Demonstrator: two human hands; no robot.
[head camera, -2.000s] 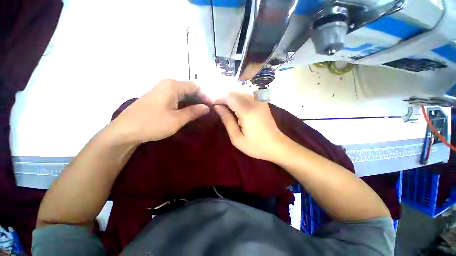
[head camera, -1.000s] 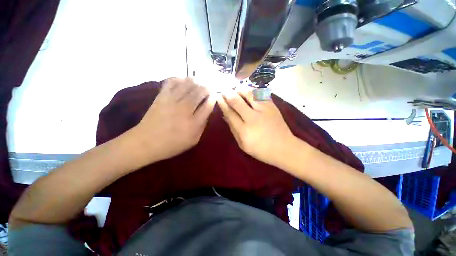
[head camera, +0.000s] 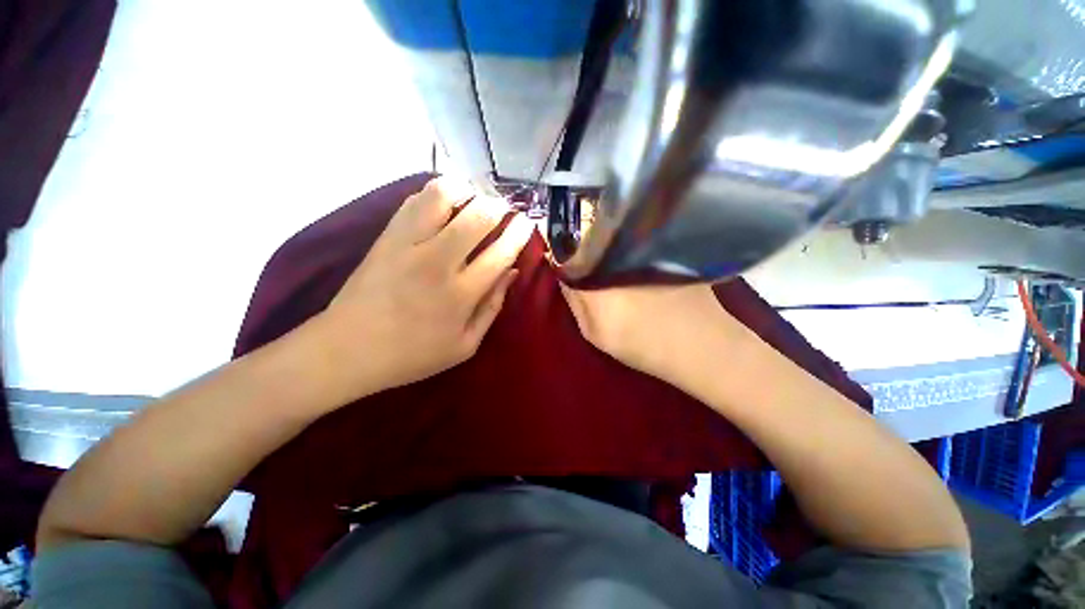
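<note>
The dark red garment piece (head camera: 541, 393) lies over the table's front edge and into the lap, its upper edge under the sewing machine head (head camera: 524, 89). My left hand (head camera: 422, 280) lies on the cloth left of the presser foot (head camera: 520, 200), fingertips close to it, cloth bunched beside the fingers. My right hand (head camera: 648, 321) holds the cloth right of the foot; its fingertips are hidden behind the shiny metal guard (head camera: 761, 143). The needle itself cannot be made out in the glare.
A white table (head camera: 238, 155) has a printed ruler strip (head camera: 940, 390) along its front edge. A maroon pile (head camera: 48, 95) lies at far left. A small dark tool (head camera: 1021, 378) and an orange-red cord (head camera: 1038, 321) are at right. Blue crates (head camera: 993, 458) stand below right.
The view has moved closer to the machine head, which looks larger. My hands have gone from pinching the cloth edge together to lying on both sides of the foot.
</note>
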